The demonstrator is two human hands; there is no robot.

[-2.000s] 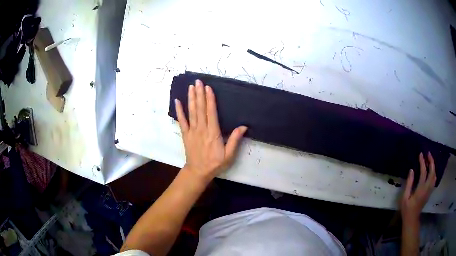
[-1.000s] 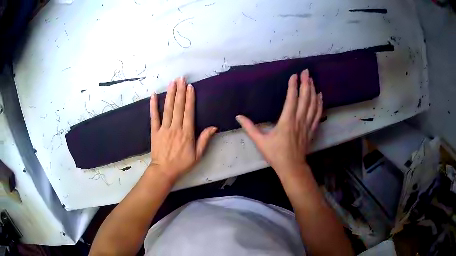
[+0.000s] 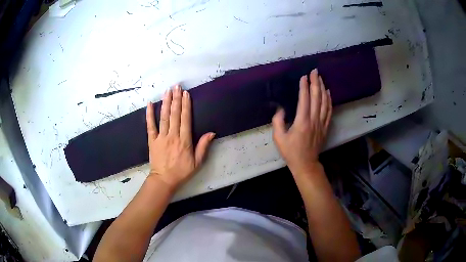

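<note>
A long dark purple band panel point(image 3: 235, 105) lies flat across the white cloth-covered table, its right end more purple and its left end blackish. My left hand point(image 3: 172, 146) lies palm down on its left half, fingers extended over the strip, thumb out at its near edge. My right hand point(image 3: 305, 123) lies palm down on its right half, fingers pointing away, thumb apart at the near edge. Neither hand grips the cloth. A narrow black strip shows along the far right edge of the panel.
Thin dark fabric slivers point(image 3: 117, 92) and thread ends lie on the white table point(image 3: 230, 46), with another dark sliver point(image 3: 363, 4) at the top right. A second pale table is at the left edge. Heaped cloth and scraps point(image 3: 434, 179) are at the lower right.
The view has swung rightward since the first frame. My right hand has come from the panel's far right end to its right half. Since one second ago its thumb has drawn in toward its fingers.
</note>
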